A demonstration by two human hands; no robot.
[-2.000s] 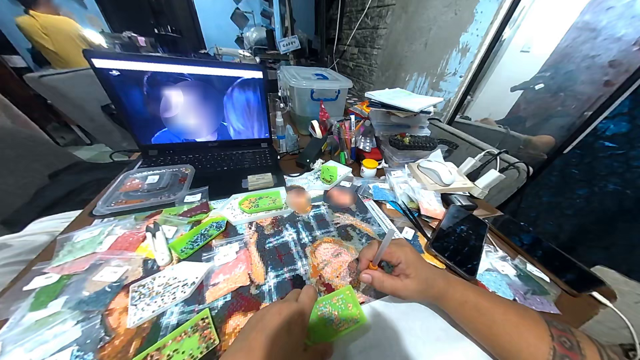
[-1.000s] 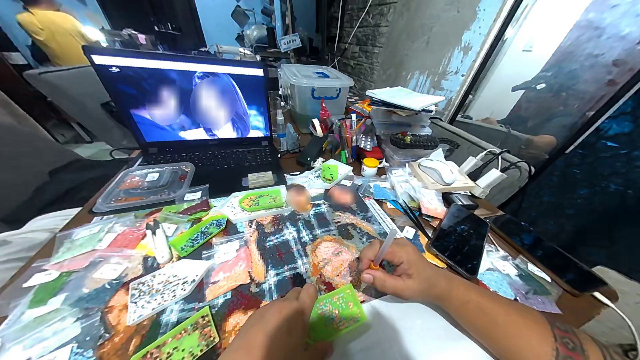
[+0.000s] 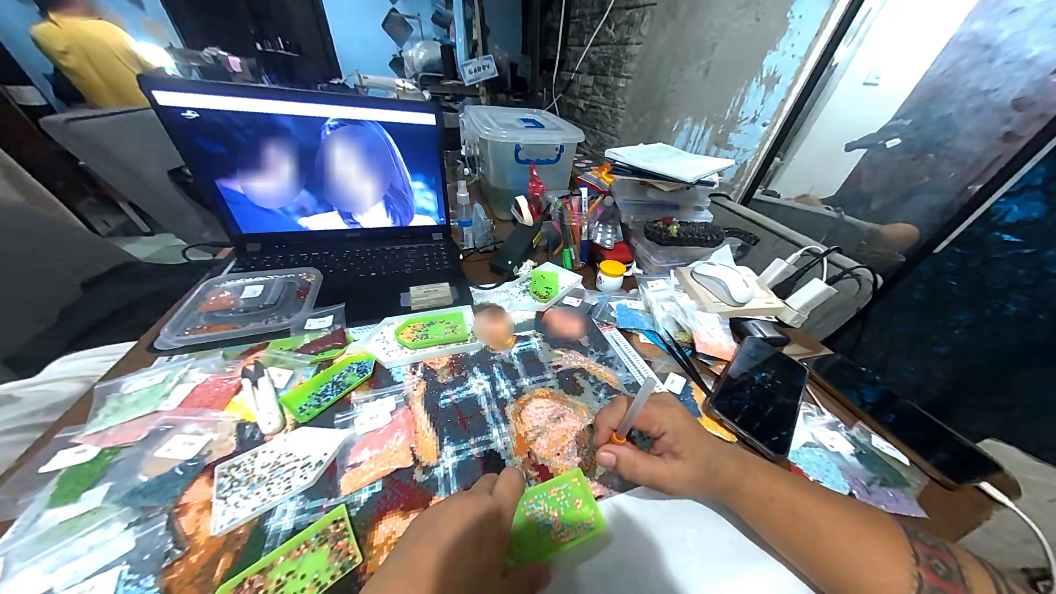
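My right hand (image 3: 656, 441) grips a translucent applicator pen (image 3: 635, 408) with an orange part near its lower end, over a diamond painting canvas (image 3: 470, 404). The pen's tip is hidden by my fingers. My left hand (image 3: 462, 536) holds a green bead tray (image 3: 557, 516) with scattered small beads, just left of and below my right hand. White backing paper (image 3: 660, 544) lies under my right forearm. A white tray of beads (image 3: 276, 474) and a green tray of brown beads (image 3: 301, 561) lie left of my left hand.
Bead bags (image 3: 379, 441) lie on the canvas. A laptop (image 3: 330, 190), a lidded container (image 3: 239, 309), a plastic box (image 3: 524, 153), a small yellow-lidded jar (image 3: 610, 275), a smartphone (image 3: 759, 396) and a mouse (image 3: 722, 283) surround the work. A person in yellow (image 3: 91, 58) is at the back left.
The picture on the laptop screen has changed. Both hands stay in nearly the same place, with the pen and the green tray still held.
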